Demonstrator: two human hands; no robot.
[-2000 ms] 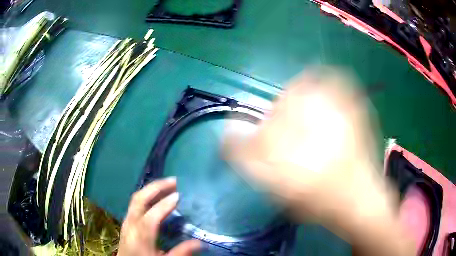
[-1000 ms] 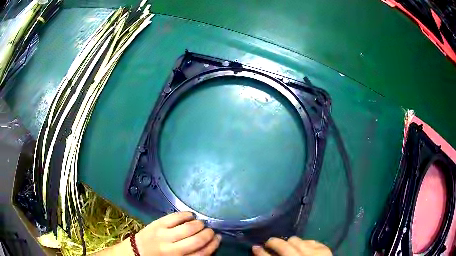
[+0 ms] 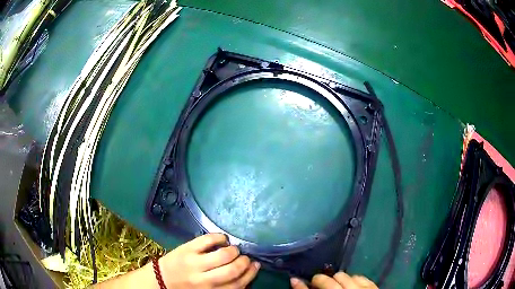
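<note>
A black plastic frame (image 3: 361, 163) with a large round opening lies in front of me. A thin black foam strip (image 3: 398, 192) runs from its upper right corner, curves over the mat beside its right side and leaves the picture near my right hand. My left hand (image 3: 212, 264) has its fingers curled on the frame's near edge, left of the middle. My right hand (image 3: 336, 281) is at the same edge further right, mostly cut off by the picture's bottom. Its fingertips are close to the frame; what they hold is hidden.
A fanned bundle of black and pale yellow strips (image 3: 84, 130) lies at left. Below it, a brown cardboard box (image 3: 35, 240) holds tangled yellow liner (image 3: 121, 242). At right, black frames (image 3: 460, 226) lie on a pink sheet (image 3: 492, 228). More strips in clear film are at upper left.
My right hand, blurred over the frame's opening two seconds ago, is now at its near edge. The left hand moved to that edge too. The loose strip at the right has come into view.
</note>
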